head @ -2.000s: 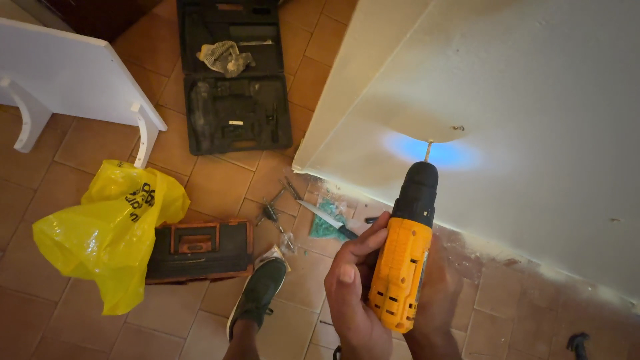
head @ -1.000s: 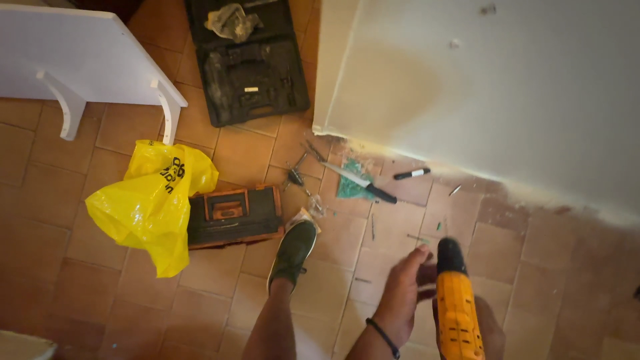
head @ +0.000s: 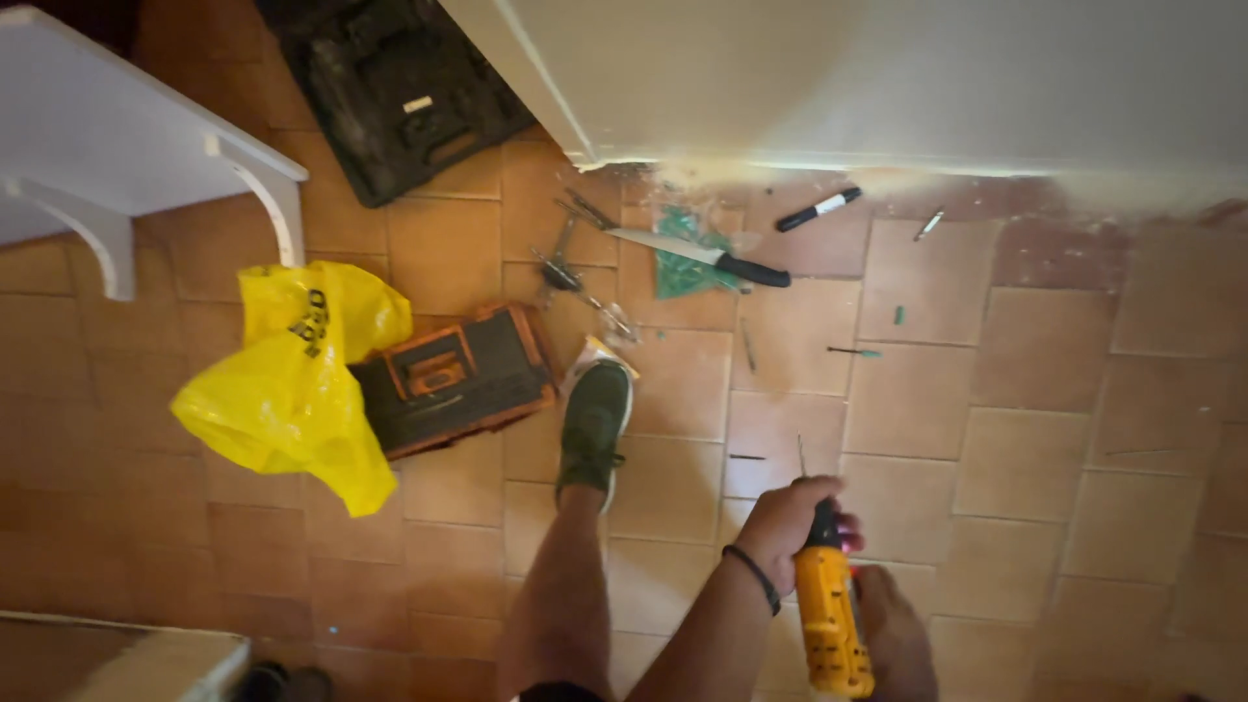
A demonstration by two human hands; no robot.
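Observation:
My right hand [head: 892,629] grips the handle of a yellow and black cordless drill [head: 829,619], its thin bit pointing up the view, away from me. My left hand [head: 788,526] is closed around the drill's black chuck. Beyond the drill, a wall plug with a screw [head: 868,353] and a small green wall plug [head: 899,315] lie on the tiles. A knife with a black handle [head: 753,270] rests across a bag of green wall plugs [head: 682,278]. A black marker [head: 819,209] lies near the wall [head: 877,88].
An orange and black toolbox [head: 468,380] stands left of my shoe [head: 593,424], touching a yellow plastic bag [head: 292,390]. Behind them are an open black drill case [head: 390,117] and a white shelf with brackets [head: 146,127]. Loose bits and screws lie on the floor.
The drill has moved down from the wall, where its bit was two seconds ago. My left hand has closed around the chuck. The view has tilted toward the floor.

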